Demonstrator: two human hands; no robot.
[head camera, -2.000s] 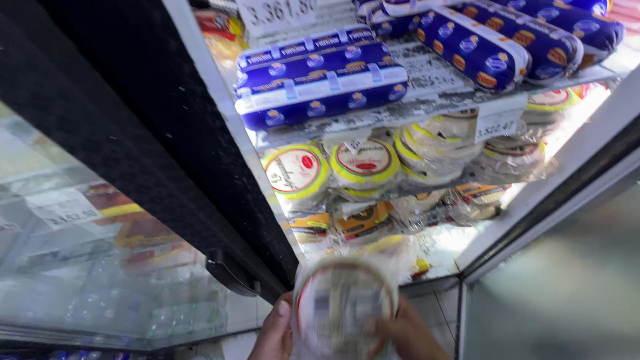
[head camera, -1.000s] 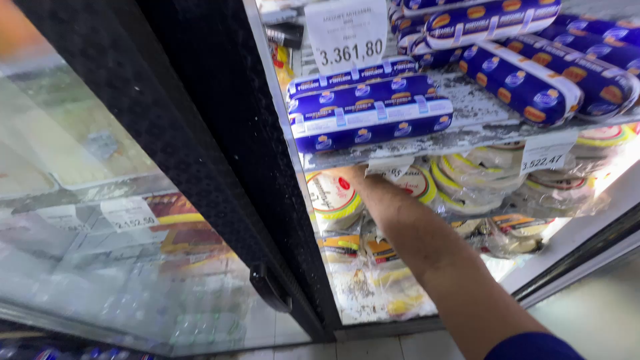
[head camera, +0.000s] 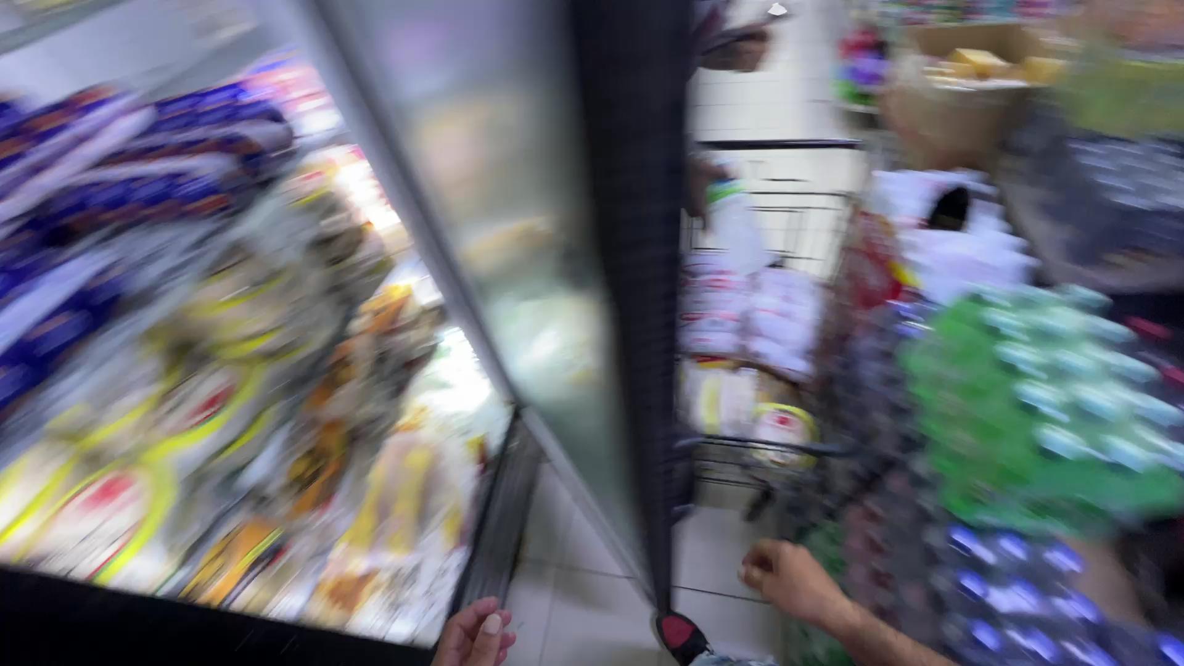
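My left hand is low in the view, by the bottom frame of an open refrigerated case, fingers loosely curled with nothing seen in them. My right hand, its fingers bent and holding nothing visible, is over the floor beyond the open glass door. At left, round packages with yellow rims lie on a case shelf, beside blue tube-shaped packages. A black wire shopping cart stands past the door, holding white packs and a round yellow-rimmed package. The view is blurred.
The door's dark edge stands between case and cart. On the right are a green-wrapped bottle pack, blue-capped bottles and a cardboard box. A shoe is on the tiled floor. Part of another person's hand shows at the top.
The view has swung far to the right, bringing the cart in. The arm that reached into the shelf a second ago is out of the case. The round package held two seconds ago is in neither hand.
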